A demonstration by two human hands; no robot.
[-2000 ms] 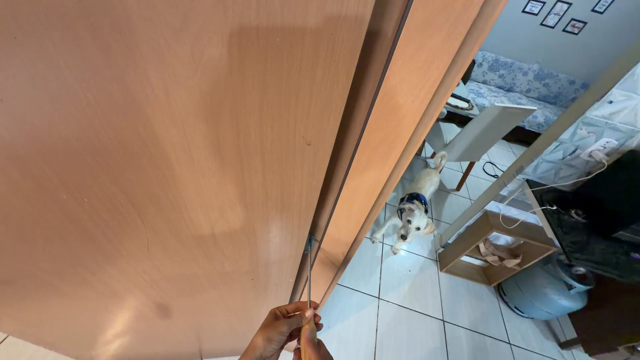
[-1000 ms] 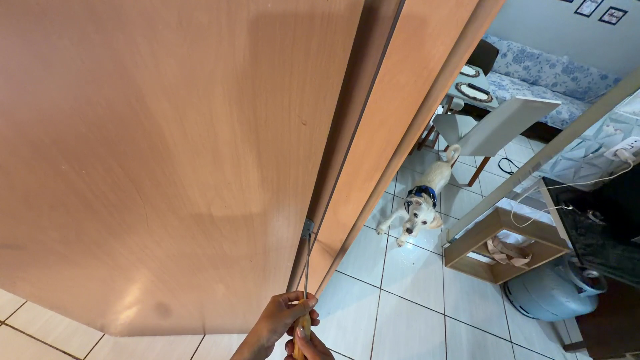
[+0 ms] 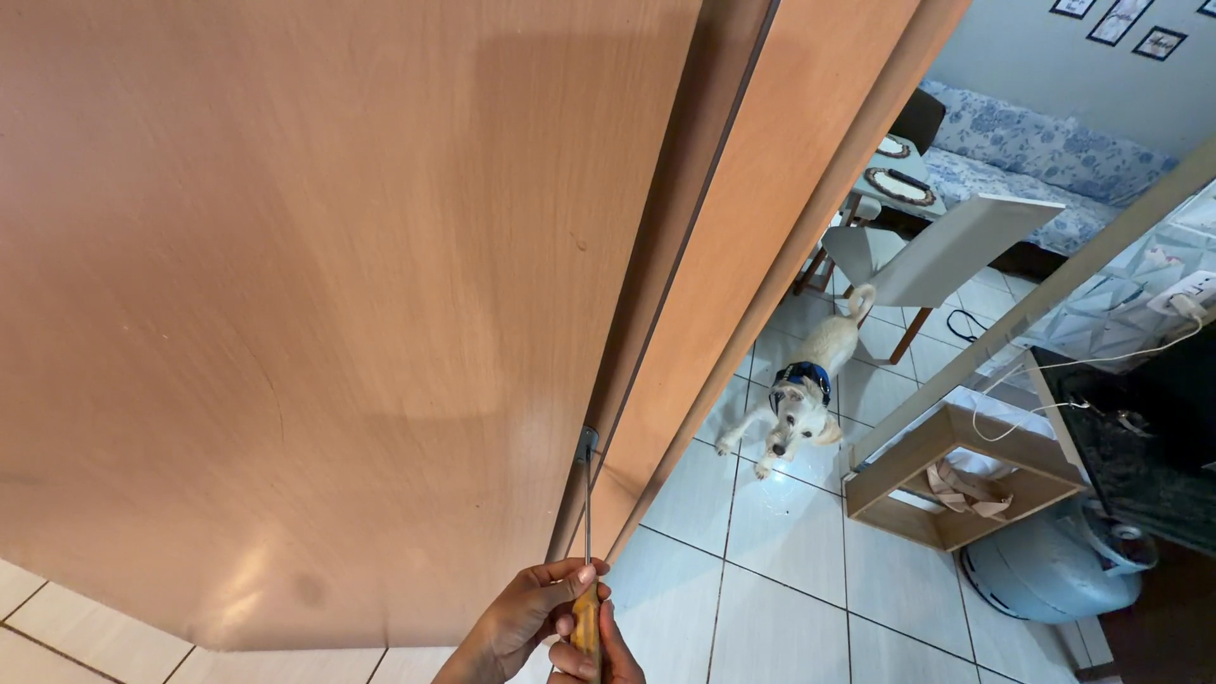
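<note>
A screwdriver (image 3: 585, 622) with a yellow handle points up along the gap at the edge of a wooden door (image 3: 380, 313). Its shaft reaches a small metal hinge (image 3: 587, 445) low in that gap, beside the wooden frame (image 3: 750, 218). My left hand (image 3: 532, 608) pinches the shaft near the top of the handle. Around the handle, at the bottom edge of the view, are the fingers of my right hand (image 3: 598, 646). Whether the tip sits in a screw is too small to tell.
A white dog (image 3: 807, 399) in a blue harness stands on the tiled floor (image 3: 779, 570) past the frame. Right of it are an open wooden box (image 3: 950, 475), a blue gas cylinder (image 3: 1054, 560) and a dark countertop (image 3: 1121, 437). A chair (image 3: 959, 247) stands behind the dog.
Both hands stay at the screwdriver below the hinge. Its yellow handle, hardly visible two seconds ago, now shows between the fingers.
</note>
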